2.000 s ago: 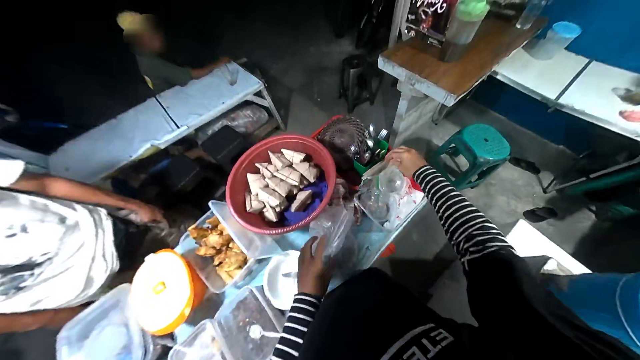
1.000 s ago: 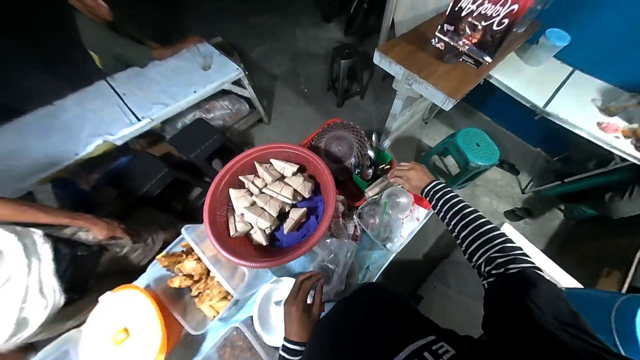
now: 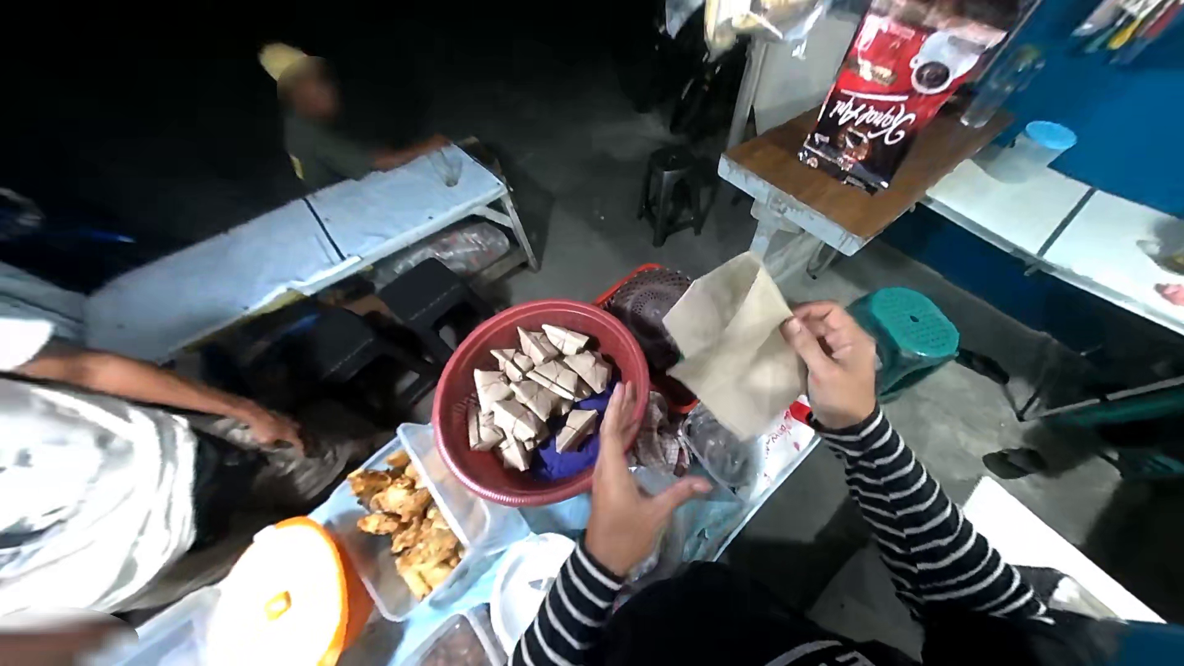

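Note:
My right hand pinches a sheet of brown wrapping paper by its right edge, holding it above the table's right end. My left hand is raised with fingers spread, beside and partly over the right rim of a red plastic basin; whether it touches the rim I cannot tell. Folded paper packets are piled in the basin, with a purple cloth under some of them. Left of my left hand, fried food pieces lie in a clear plastic container with its lid tilted up.
An orange-rimmed container with a white lid and a white plate stand near the front. A person in a white shirt is at the left; another sits behind a long white bench. A green stool and wooden-topped table stand right.
My right hand has lifted the brown paper up from the table's right end. My left hand has moved up from near the white plate to the basin's right side, its fingers now spread.

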